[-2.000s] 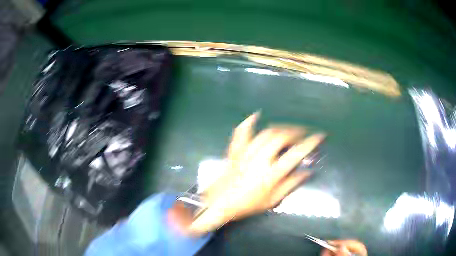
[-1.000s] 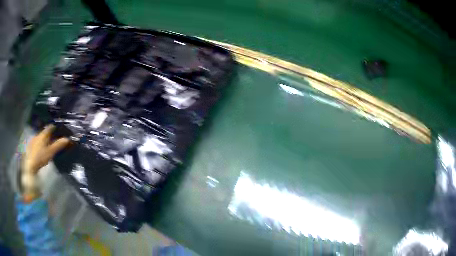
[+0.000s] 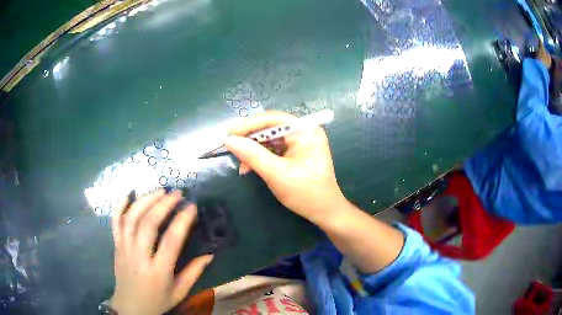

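My right hand (image 3: 289, 160) holds silver tweezers (image 3: 271, 133) like a pen, the fine dark tip pointing left above the glare on the sheet. My left hand (image 3: 151, 252) lies palm down at the lower left, fingers spread. A black lens cover (image 3: 212, 225) lies on the mat just right of my left fingers; whether they touch it I cannot tell. Small dark-outlined adhesive rings (image 3: 163, 163) lie on a clear shiny sheet above my left fingertips. More rings (image 3: 244, 98) lie just beyond my right hand.
Large clear ring sheets (image 3: 413, 77) lie to the right. The green mat (image 3: 296, 37) has a tan divider strip (image 3: 74, 27) at its far left edge. Another person's blue sleeve (image 3: 508, 154) is at the right, with a red stool (image 3: 471, 224) below the table edge.
The view has swung right, and the black bag has left it. My left hand has moved from the bag to beside the black lens cover. My right hand with the tweezers has come into view.
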